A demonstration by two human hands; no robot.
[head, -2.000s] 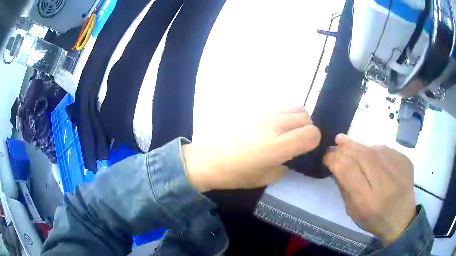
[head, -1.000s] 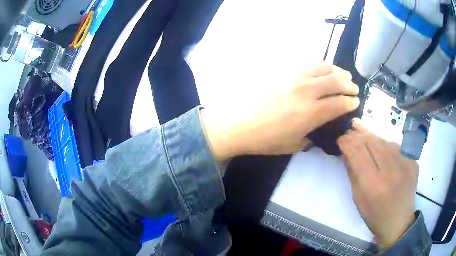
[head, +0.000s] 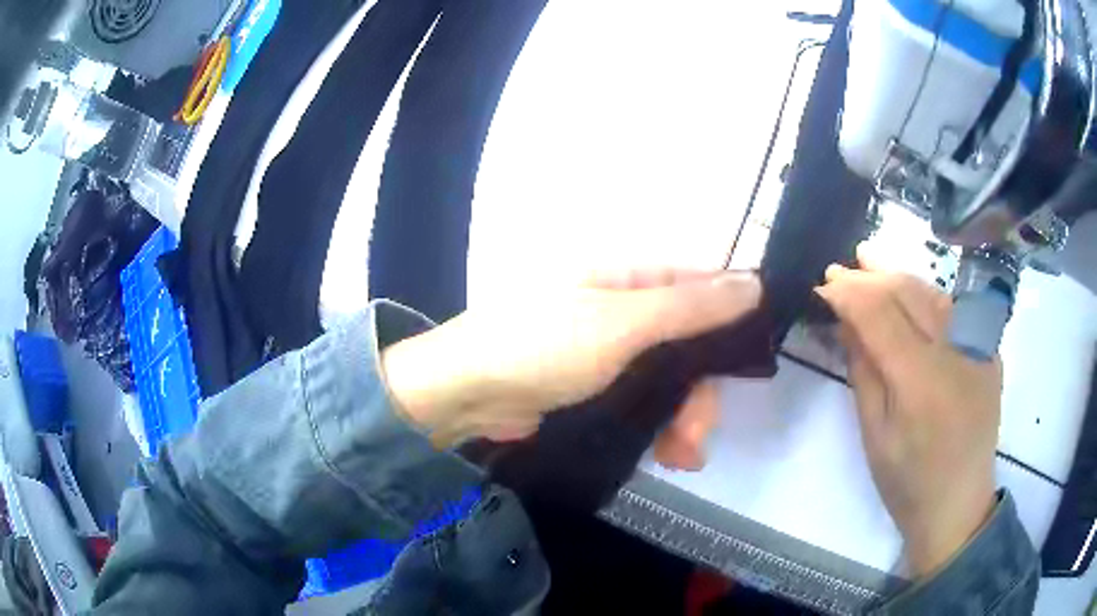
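Observation:
A black fabric strip [head: 808, 229] runs from beside the sewing machine head [head: 926, 90] down towards the wearer and over the table's front edge. My left hand [head: 577, 355] holds the strip near its bend, thumb below and fingers on top. My right hand [head: 908, 373] is at the strip's right edge, below the needle area, with its fingertips close to the cloth; whether they pinch it is hard to tell. The presser foot area [head: 900, 178] is partly hidden by the machine head.
Several dark strips [head: 421, 181] hang side by side at left. Orange-yellow scissor loops [head: 207, 82] lie upper left. A blue crate [head: 159, 337] and a dark bundle [head: 90, 271] are at far left. A ruler [head: 746, 548] lines the front edge. A grey stub [head: 983, 315] stands beside the needle area.
My left hand has moved down and left from near the needle, with its thumb now showing below the strip. My right hand has shifted slightly. The nearest waiting strip lies smoother.

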